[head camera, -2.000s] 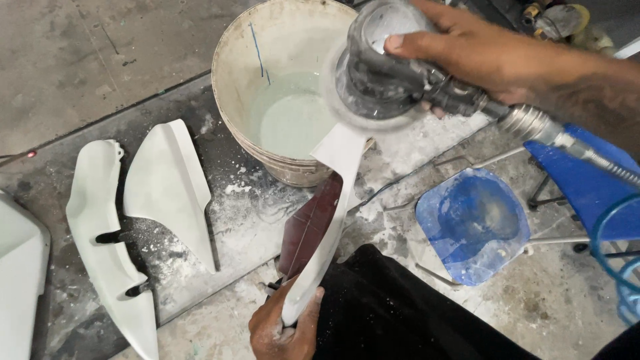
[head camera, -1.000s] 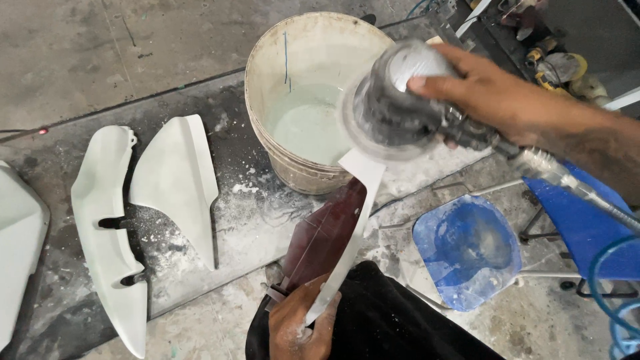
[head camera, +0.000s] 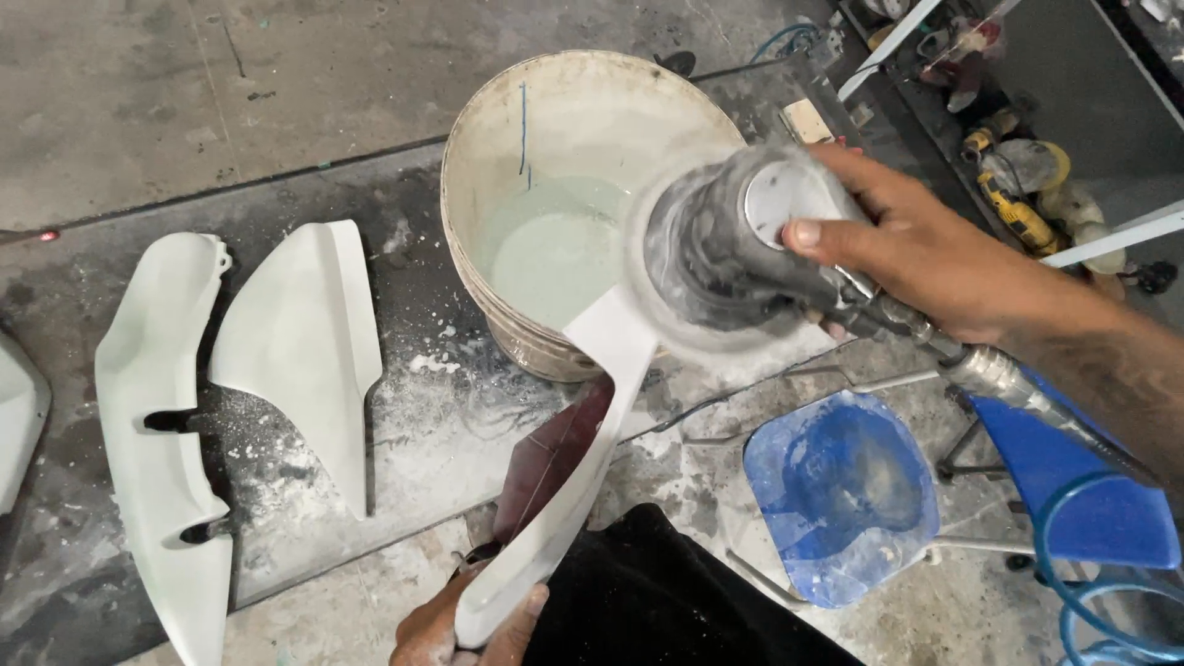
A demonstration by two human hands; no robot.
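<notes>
My right hand [head camera: 897, 236] is closed around the top of a pneumatic orbital sander [head camera: 740, 236], whose hose fitting [head camera: 994, 375] runs off toward the lower right. The blurred rim of its pad is at the wide upper end of a curved white panel [head camera: 592, 462]; whether it touches cannot be told. My left hand [head camera: 472, 620] grips the panel's lower end, thumb on the right side. The panel's inner side is dark red. Behind panel and sander stands a dusty white bucket [head camera: 481, 277] with cloudy pale liquid [head camera: 555, 250] in it.
Several white panels, including a long notched one [head camera: 153, 370] and a pointed one [head camera: 296, 342], lie on the dusty dark surface at left. A dusty blue stool [head camera: 842, 499], a blue chair seat [head camera: 1091, 472] and a coiled blue hose [head camera: 1064, 573] are at lower right. Power tools [head camera: 1022, 217] lie at upper right.
Both hands keep hold of the sander and the panel. The panel has turned a little in my left hand, and the sander stays at its upper end. The view has shifted slightly.
</notes>
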